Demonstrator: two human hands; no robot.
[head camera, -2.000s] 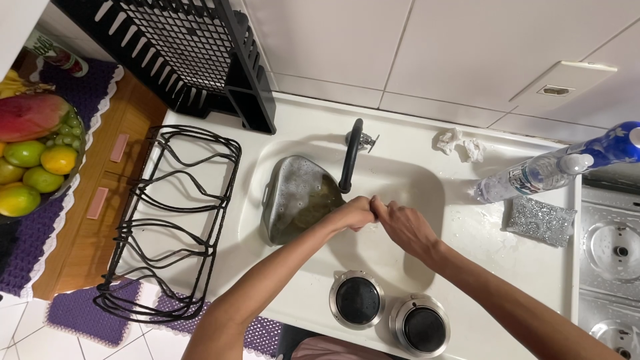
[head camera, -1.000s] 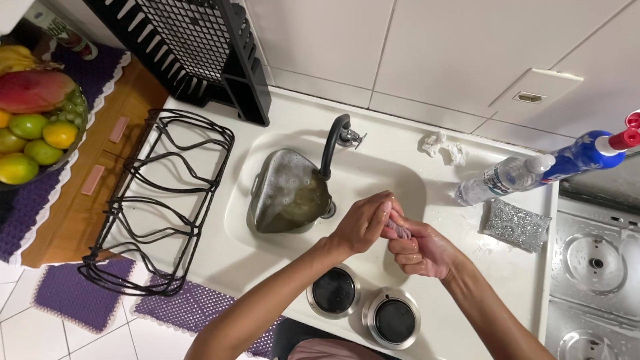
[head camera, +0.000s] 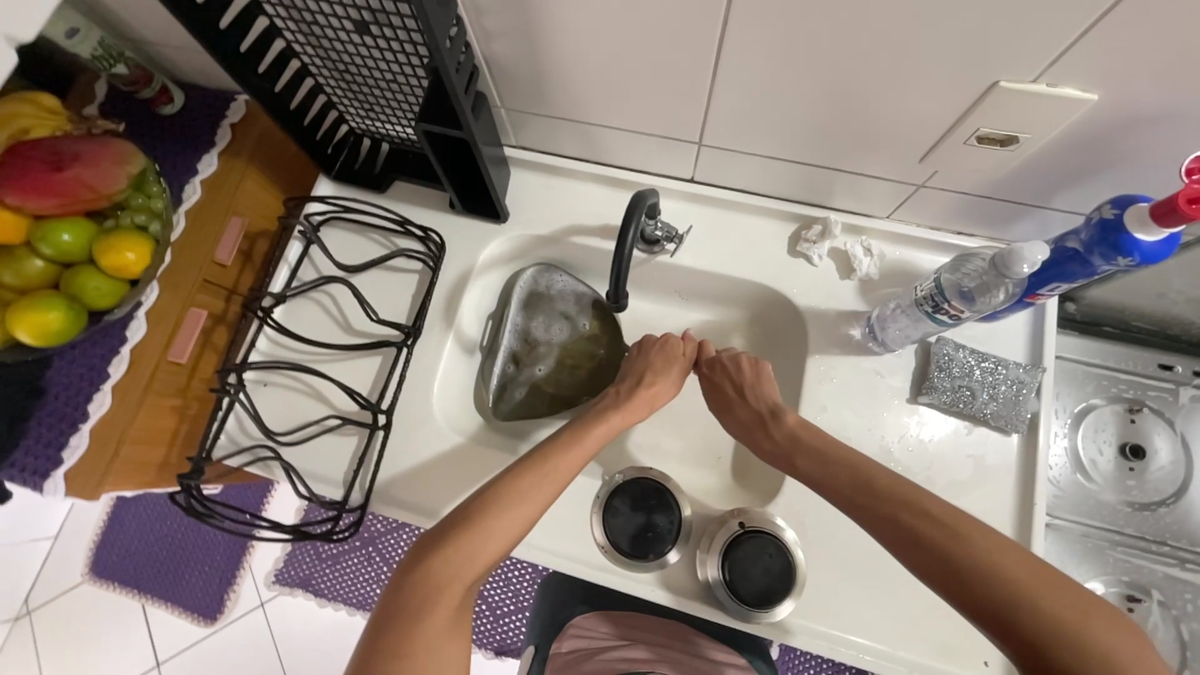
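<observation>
Over the white sink basin (head camera: 759, 309), my left hand (head camera: 656, 370) and my right hand (head camera: 741, 384) meet, fingers curled with the tips touching. Whether something small sits between them is hidden. Just left of my left hand, a wedge-shaped container (head camera: 553, 342) full of cloudy, bubbly water rests in the basin. The black curved faucet (head camera: 628, 248) rises above its right edge, with a metal tap handle (head camera: 664, 236) beside it. Two round metal burner parts with black centres (head camera: 642, 518), (head camera: 757, 569) lie on the sink's front edge below my hands.
A black wire rack (head camera: 328, 375) and a black dish drainer (head camera: 459, 141) stand left. A clear plastic bottle (head camera: 947, 295), a blue bottle (head camera: 1106, 244), a silvery sponge (head camera: 980, 384) and crumpled white scraps (head camera: 862, 258) are right. A fruit bowl (head camera: 159, 239) sits far left; a stove (head camera: 1116, 450) is far right.
My hands were clasped closely together a second ago, the right palm partly turned up. Now both are turned knuckles up and meet only at the fingers. The container has not plainly moved.
</observation>
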